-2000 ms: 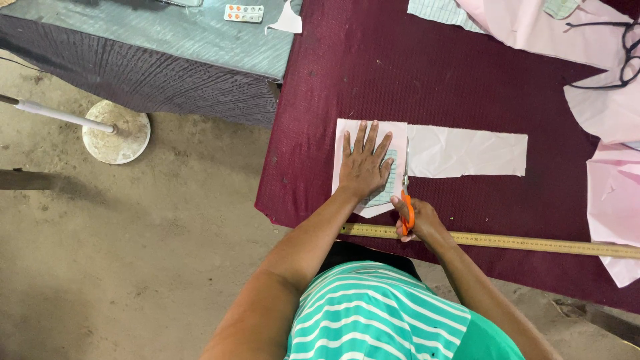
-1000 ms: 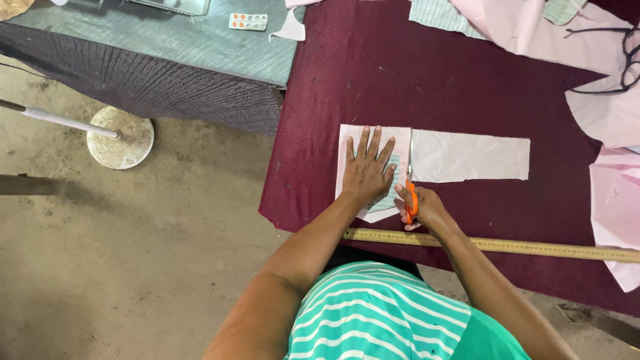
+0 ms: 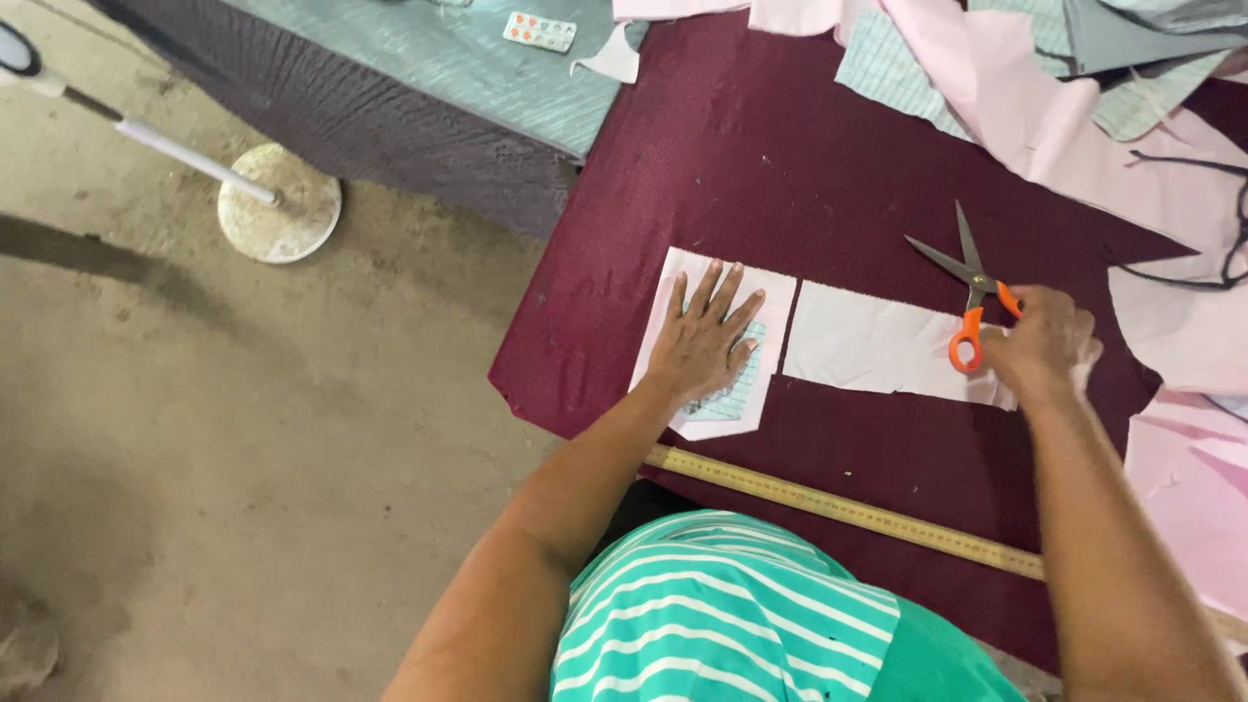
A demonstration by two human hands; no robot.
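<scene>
My left hand (image 3: 710, 341) lies flat with spread fingers on a pale pink fabric piece (image 3: 780, 302) with a pointed lower edge. Under that palm, on the pink, is a smaller green checked piece (image 3: 741, 390), partly hidden. To the right, a narrow gap away, lies a long pale fabric strip (image 3: 858, 336). Over its far right end is my right hand (image 3: 1048, 336), blurred, at the orange handles of the scissors (image 3: 978, 278), whose blades are spread and point away from me. How firmly the fingers hold the handles is unclear.
A wooden ruler (image 3: 848, 509) runs along the near side of the maroon-covered table (image 3: 731, 175). Pink fabric (image 3: 1053, 127), checked scraps (image 3: 897, 68) and black-framed glasses (image 3: 1238, 224) lie at the right. A blister pack (image 3: 539, 31) rests on the neighbouring table. A round stand base (image 3: 280, 203) is on the floor.
My right hand and the scissors have moved right, from the pink piece's edge to the strip's far end. The scissors' blades have come apart. The left hand stays on the pink piece.
</scene>
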